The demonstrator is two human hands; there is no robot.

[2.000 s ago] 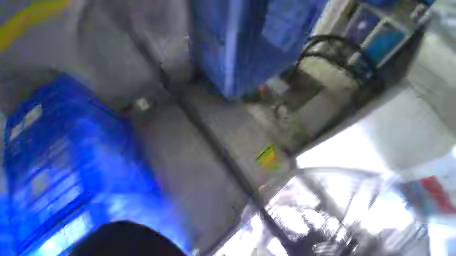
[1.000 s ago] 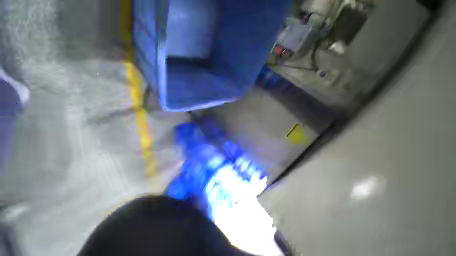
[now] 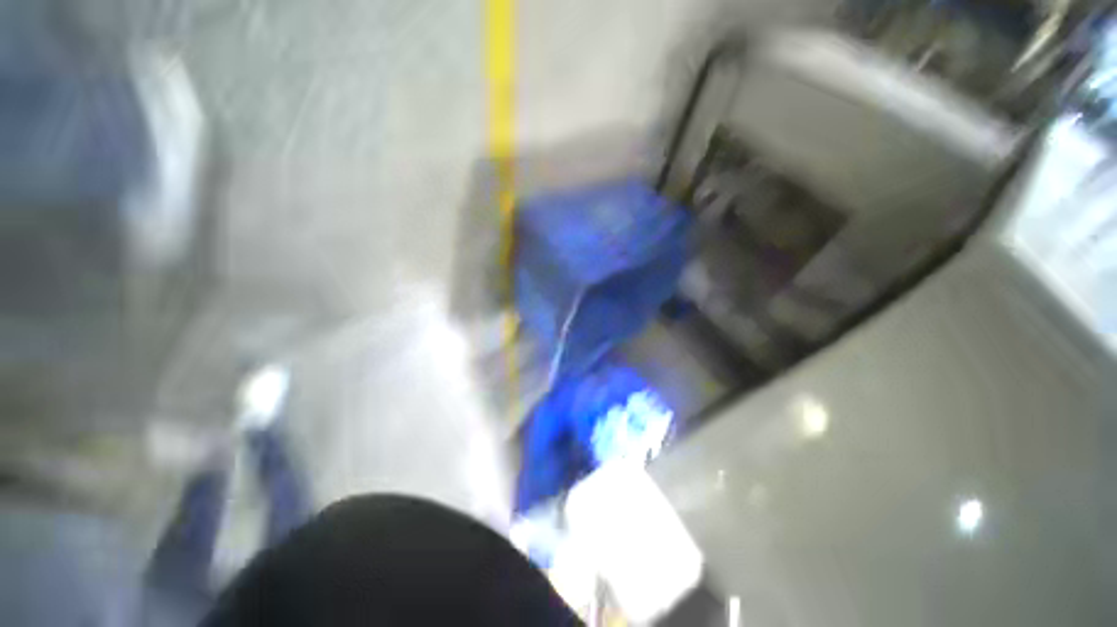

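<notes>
Neither of my hands can be made out in the head view. A blue plastic bin (image 3: pixel 600 263) stands on the floor beside the yellow line, blurred. Brighter blue things (image 3: pixel 557 429) lie just below it in the picture; what they are cannot be told. A large black rounded shape (image 3: pixel 392 570) covers the bottom of the view. An overexposed white shape (image 3: pixel 631 539) is next to it.
A pale glossy bench or machine top (image 3: pixel 906 404) fills the right side, with a pale frame (image 3: pixel 857 135) behind it. The yellow line (image 3: pixel 500 98) crosses the grey floor (image 3: pixel 343 245). A person's dark-trousered legs (image 3: pixel 276 478) show at lower left.
The view has swung. The large open blue bin near the top has left the picture, and a smaller-looking blue bin shows near the middle. The yellow line has shifted right. The legs have appeared.
</notes>
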